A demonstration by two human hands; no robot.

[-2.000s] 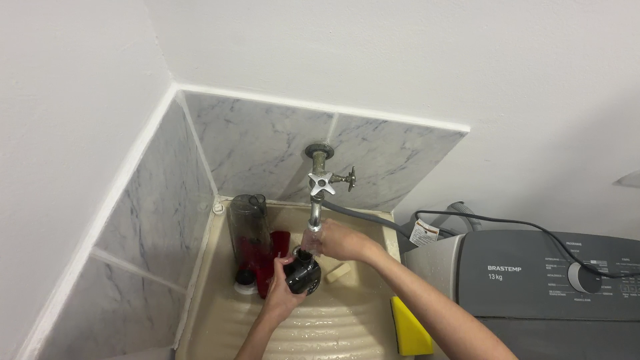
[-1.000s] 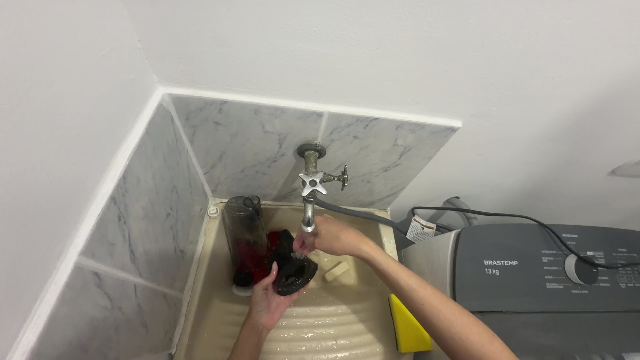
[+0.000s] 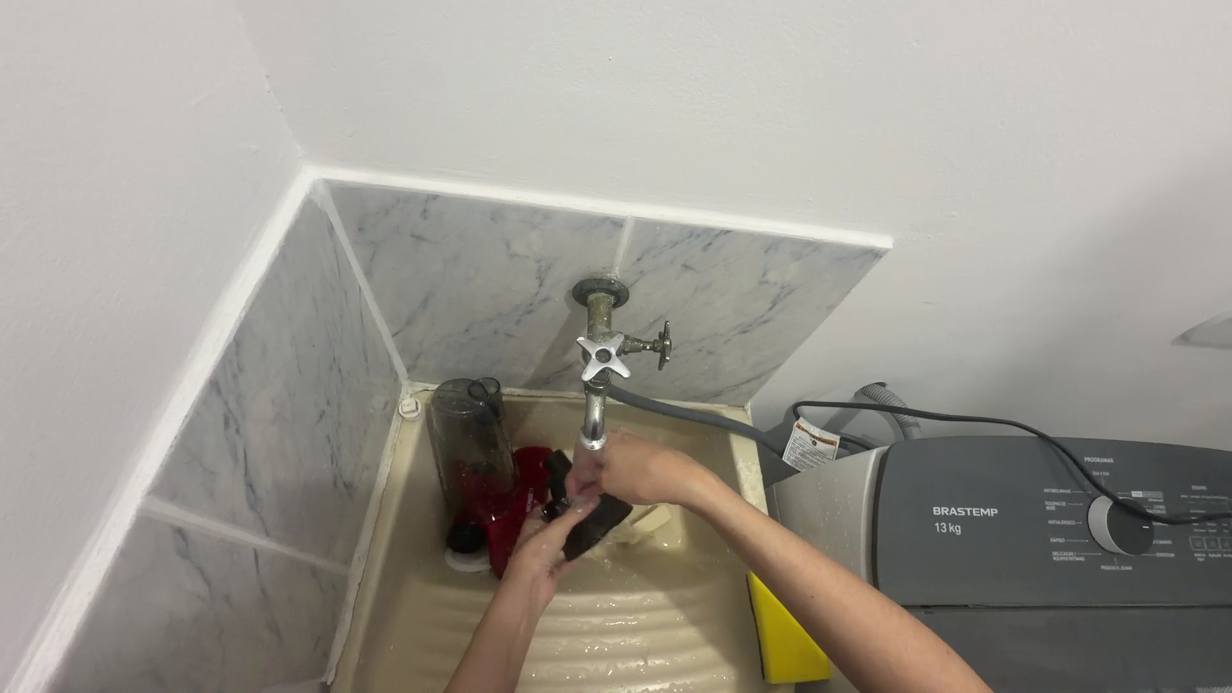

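My left hand (image 3: pixel 547 551) grips a black plastic part (image 3: pixel 595 527) by its lower left side, under the spout of the metal faucet (image 3: pixel 594 423). Right at the spout, the fingers of my right hand (image 3: pixel 626 469) touch the upper side of that part; whether they grip it cannot be told. Water runs over the part and splashes. Behind my left hand lies a red plastic piece (image 3: pixel 510 525). A clear cylindrical container (image 3: pixel 472 438) stands in the back left corner of the laundry sink (image 3: pixel 380 577), with a black knob-like piece (image 3: pixel 467 538) below it.
A pale block (image 3: pixel 652 521), perhaps soap, lies in the sink right of my hands. The cross-shaped tap handle (image 3: pixel 603 356) is above them. A yellow item (image 3: pixel 784 630) hangs at the sink's right edge, beside the washing machine (image 3: pixel 962 558). A grey hose (image 3: pixel 693 418) runs behind.
The black part has turned in my hands, from showing its round face to being seen tilted on edge. Both hands remain close to the spout.
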